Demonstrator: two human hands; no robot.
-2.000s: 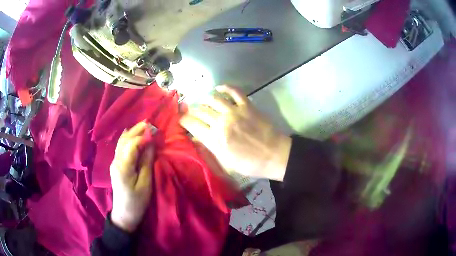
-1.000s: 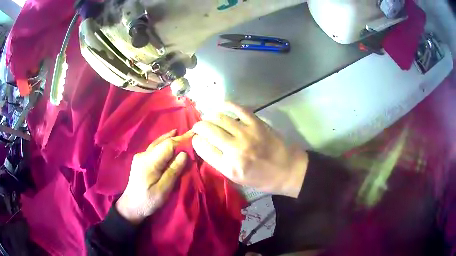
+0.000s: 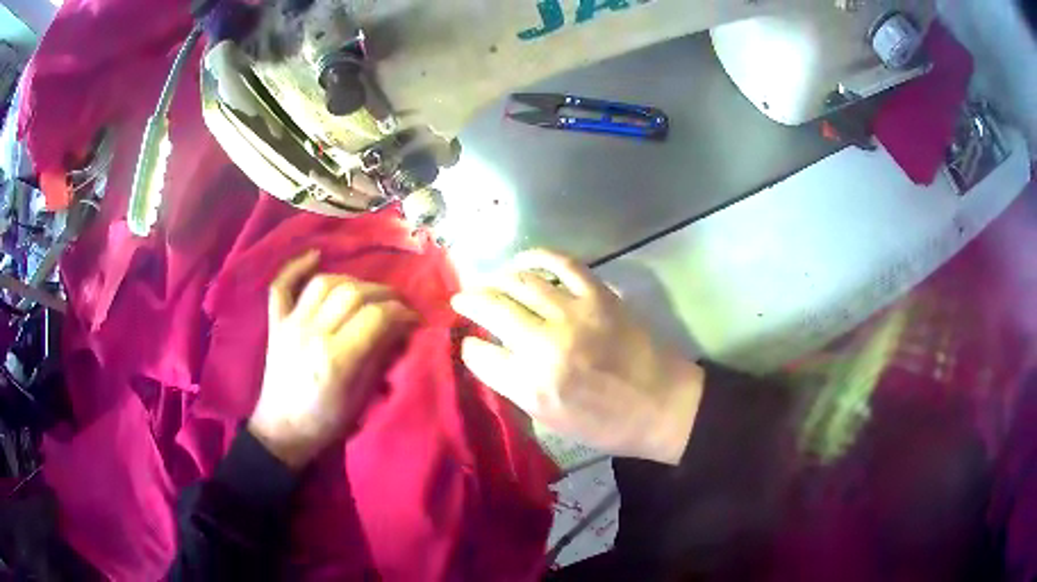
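The crimson cloth (image 3: 421,455) runs from under the needle area (image 3: 423,210) down toward the wearer, bunched and folded. The needle area is washed out by bright lamp light. My left hand (image 3: 330,347) lies on the cloth with curled fingers, left of and below the needle; its fingertips are partly hidden. My right hand (image 3: 569,347) holds the cloth edge between thumb and fingers, just below and right of the needle. The cream machine head (image 3: 478,57) with green lettering spans the top.
Blue-handled thread snips (image 3: 589,116) lie on the grey machine bed (image 3: 637,188). A dark red scrap (image 3: 927,108) hangs by the machine's right end, near a recess with shiny metal parts (image 3: 976,148). More red cloth (image 3: 97,80) lies behind at left.
My left hand has moved away from my right fingers to the left, its fingers now spread over the cloth. My right hand keeps its hold. The view has shifted slightly, showing more machine lettering.
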